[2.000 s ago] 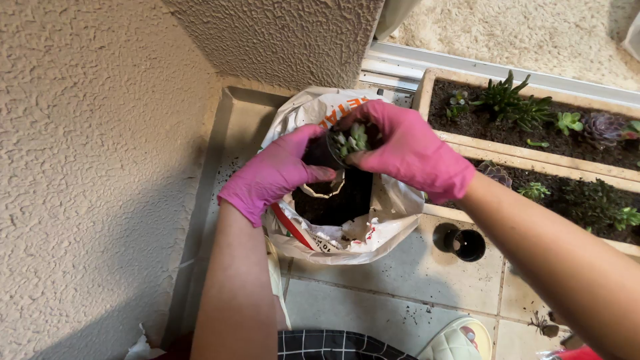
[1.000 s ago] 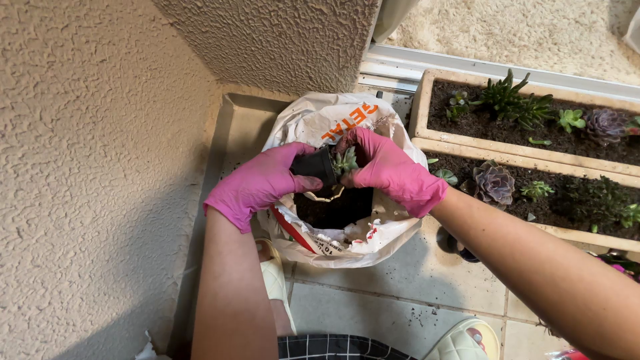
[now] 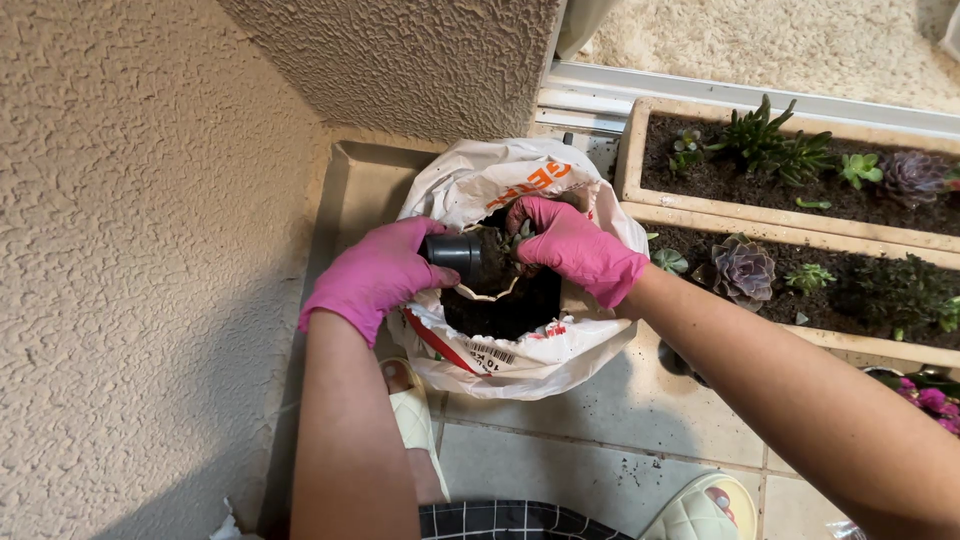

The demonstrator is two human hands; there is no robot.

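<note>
My left hand, in a pink glove, grips a small black plastic nursery pot tipped on its side, its mouth to the right. Soil of the root ball shows just outside that mouth. My right hand, gloved in pink too, holds the small succulent at the root ball's far end; its fingertips are partly hidden. Both hands are over the open white plastic bag, which has dark potting soil inside. A pale scalloped rim shows beneath the root ball.
Two long planters of succulents stand at the right. A dark round pot is partly hidden by my right forearm. Magenta flowers are at the right edge. Textured walls rise at the left; scattered soil lies on the tiles.
The pot has tipped onto its side, and the root ball now shows outside its mouth. My right hand has moved slightly away from the pot with the succulent.
</note>
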